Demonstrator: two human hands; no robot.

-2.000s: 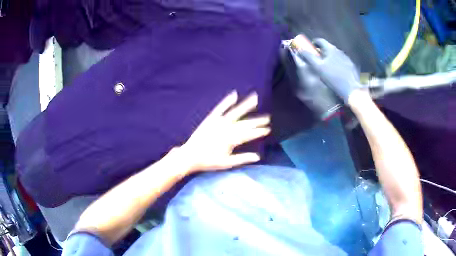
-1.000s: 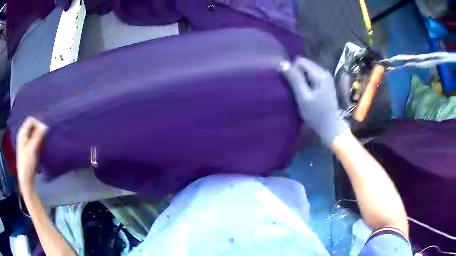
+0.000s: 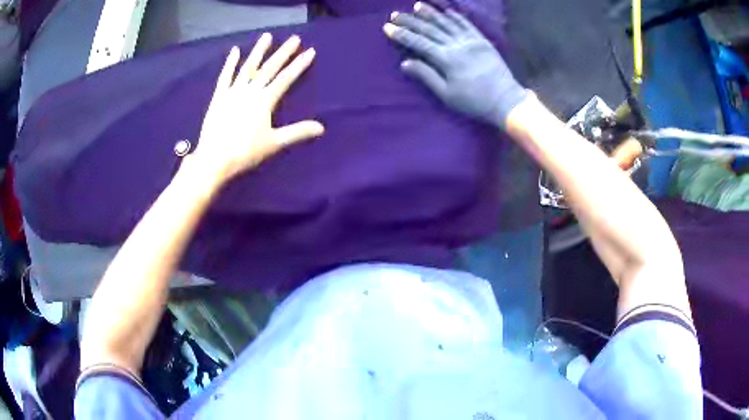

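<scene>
A dark purple garment lies over the long padded form, with folds along its near side. A small round pale button shows on it beside my left wrist. My left hand, bare, lies flat on the cloth left of centre with its fingers spread. My right hand, in a grey glove with bare fingertips, lies palm down on the cloth near its far right part. Neither hand holds anything. The steam iron is parked at the right, partly hidden behind my right forearm.
A white strip slants at upper left on the grey table. Whitish hoses run right from the iron. A yellow hose hangs at upper right. More dark purple cloth lies at lower right. A cloth-lined bin is below the table edge.
My right hand let go of the iron, which now stands parked at the right. Both hands shifted the garment, then came to lie on it; my left hand moved in from the far left edge.
</scene>
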